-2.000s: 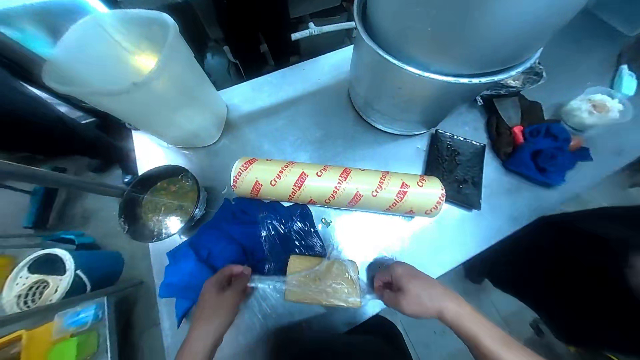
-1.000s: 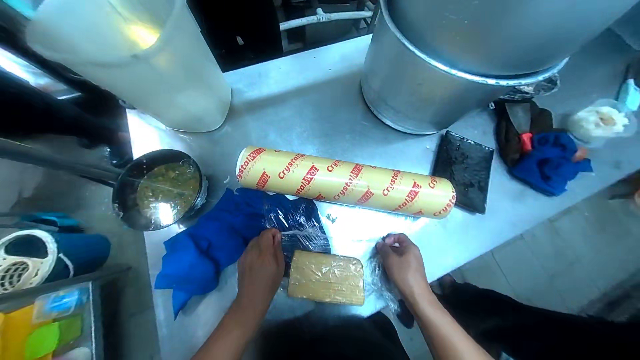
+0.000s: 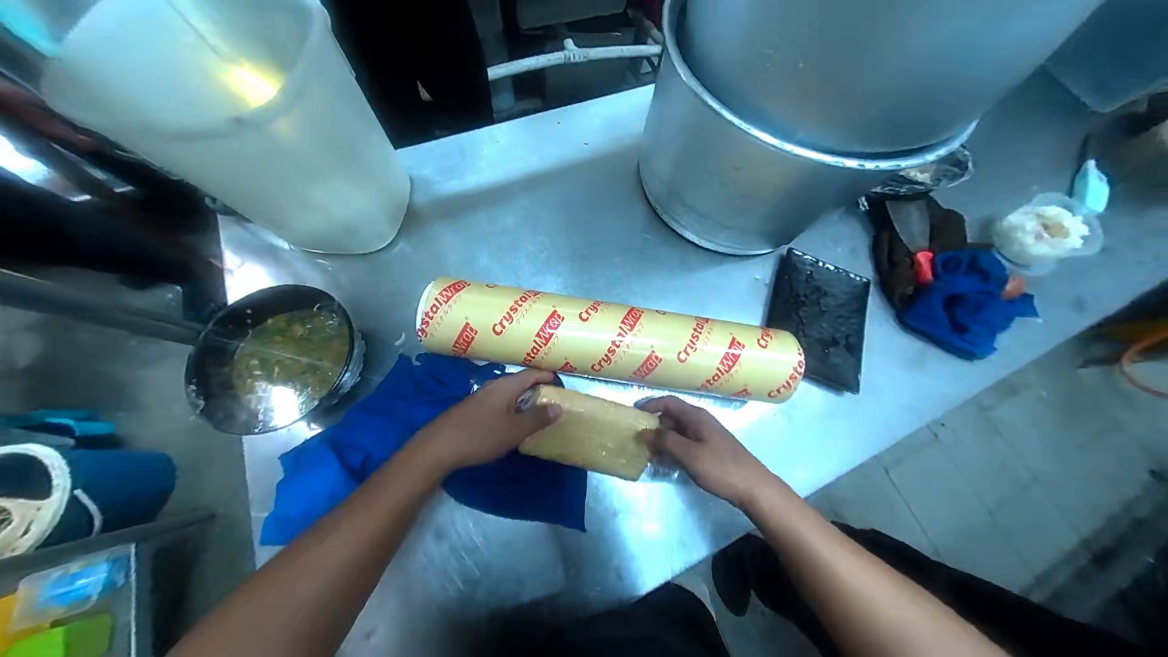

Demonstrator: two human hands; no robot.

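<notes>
A pale yellow rectangular block in clear film (image 3: 591,432) is held between both hands, tilted slightly. My left hand (image 3: 497,420) grips its left end, thumb on top. At its right end, my right hand (image 3: 698,447) holds the edge, with some loose film by the fingers. Just beyond lies a large yellow roll of Crystal Wrap cling film (image 3: 611,339). A blue cloth (image 3: 365,443) is spread under and beside my left hand. The block covers part of the cloth.
Left stand a tall translucent plastic container (image 3: 274,155) and a pan of food (image 3: 292,360). Large metal pots (image 3: 730,173) are at the back. A black flat slab (image 3: 818,319), a bundled blue cloth (image 3: 967,301) and a bowl of white food (image 3: 1045,233) sit right on the metal table (image 3: 511,210).
Both hands have moved onto the block's ends and lifted it from the table towards the roll. Earlier it lay on the table while the hands held film at its sides.
</notes>
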